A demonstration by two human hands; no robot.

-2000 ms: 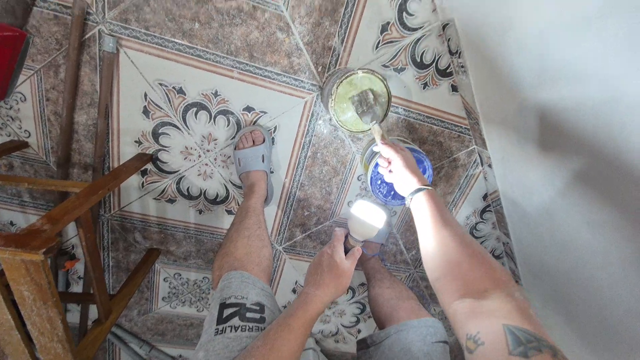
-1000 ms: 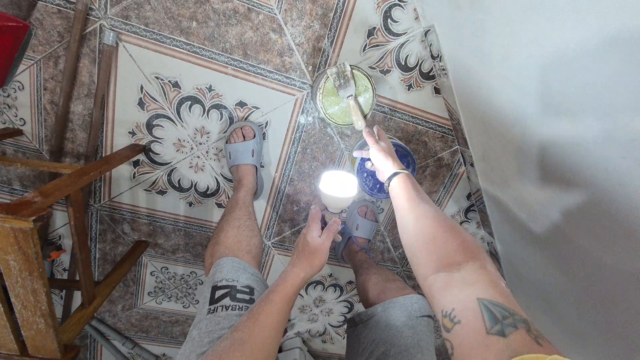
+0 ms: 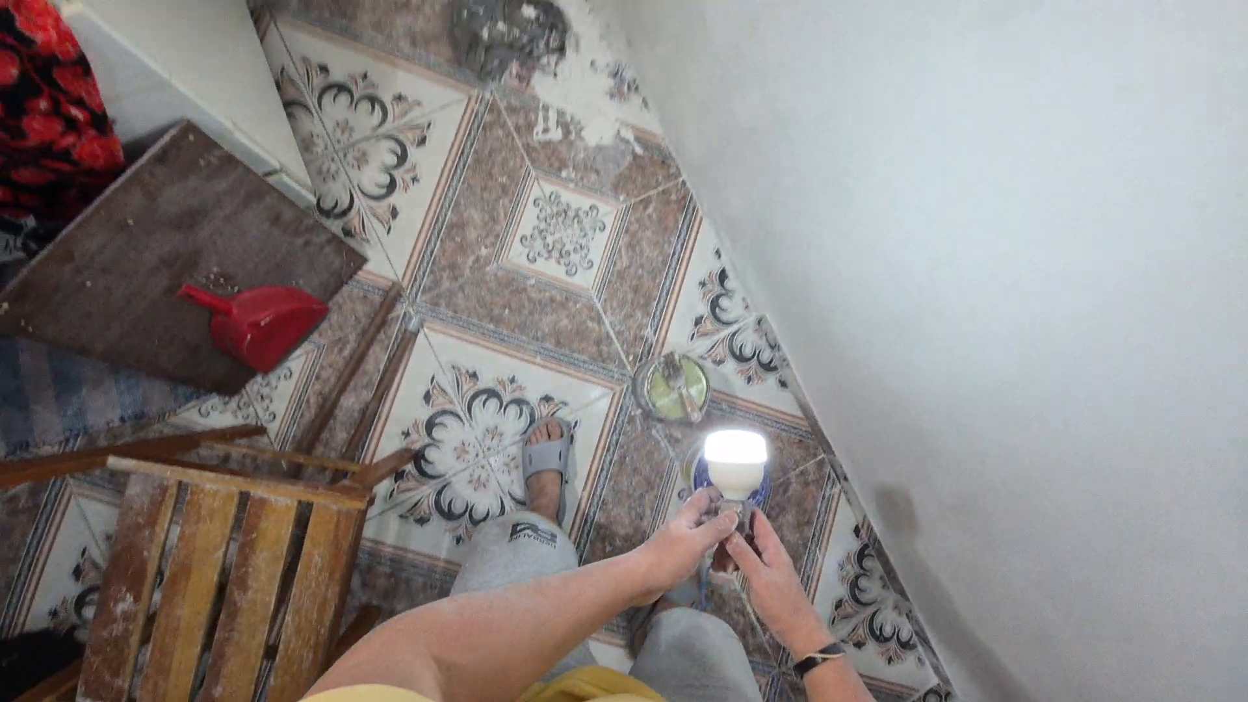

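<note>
My left hand (image 3: 687, 541) grips the base of a glowing light bulb (image 3: 736, 463), which points away from me. Close on its right, my right hand (image 3: 770, 575) has its fingers at the same base or socket. Beyond the bulb a round can (image 3: 673, 387) with pale green contents stands on the tiles, and a paintbrush (image 3: 687, 385) lies across its top. A blue container (image 3: 700, 473) sits behind the bulb, mostly hidden by it.
A plain wall (image 3: 1024, 292) rises along the right. At the left are a slatted wooden chair (image 3: 214, 575), a brown board (image 3: 127, 253) with a red dustpan (image 3: 268, 322) on it, and wooden strips (image 3: 351, 380) on the floor. Pale spills mark the tiles (image 3: 585, 93) near the far wall.
The brush has left my right hand and now lies on the green can. My right hand has come to the bulb's base beside my left hand. The view has shifted to show more floor ahead.
</note>
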